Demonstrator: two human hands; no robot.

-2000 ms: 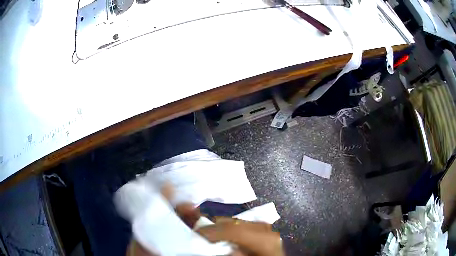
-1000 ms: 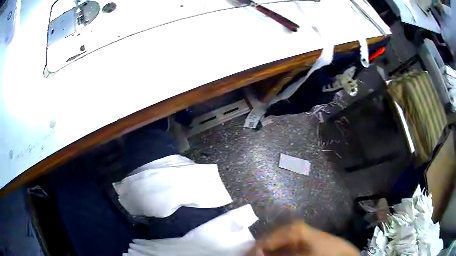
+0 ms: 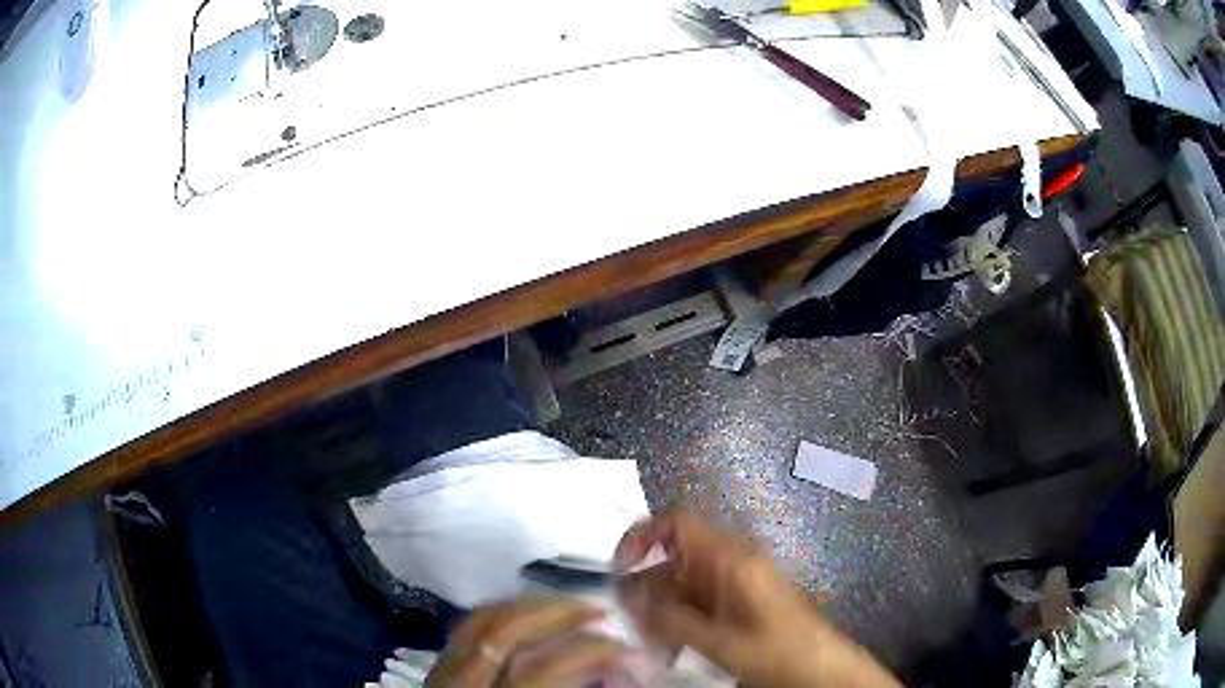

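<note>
My right hand (image 3: pixel 732 598) comes in from the lower right, with its fingertips pinched on a small, blurred white piece (image 3: pixel 626 626). My left hand (image 3: pixel 537 648) is at the bottom edge, partly cut off, its curled fingers closed at the same piece. The piece is mostly hidden by the fingers. A far stack of white cut pieces (image 3: pixel 497 518) lies on the dark thigh, just beyond my hands. The near stack (image 3: pixel 403 668) shows only as layered ends at the bottom edge. A dark narrow shape beside the right fingertips is too blurred to name.
The white machine table (image 3: pixel 443 202) has a brown wooden edge. On it are a needle plate (image 3: pixel 231 83), a dark red-handled tool (image 3: pixel 820 83) and a yellow tool (image 3: pixel 822 6). A white strip (image 3: pixel 887 229) hangs over the edge. A spiky white heap (image 3: pixel 1122 638) stands lower right.
Both hands are now together over the lap with a white piece between them; one second ago only one hand showed, at the bottom. The near stack is now mostly covered. The view has shifted slightly.
</note>
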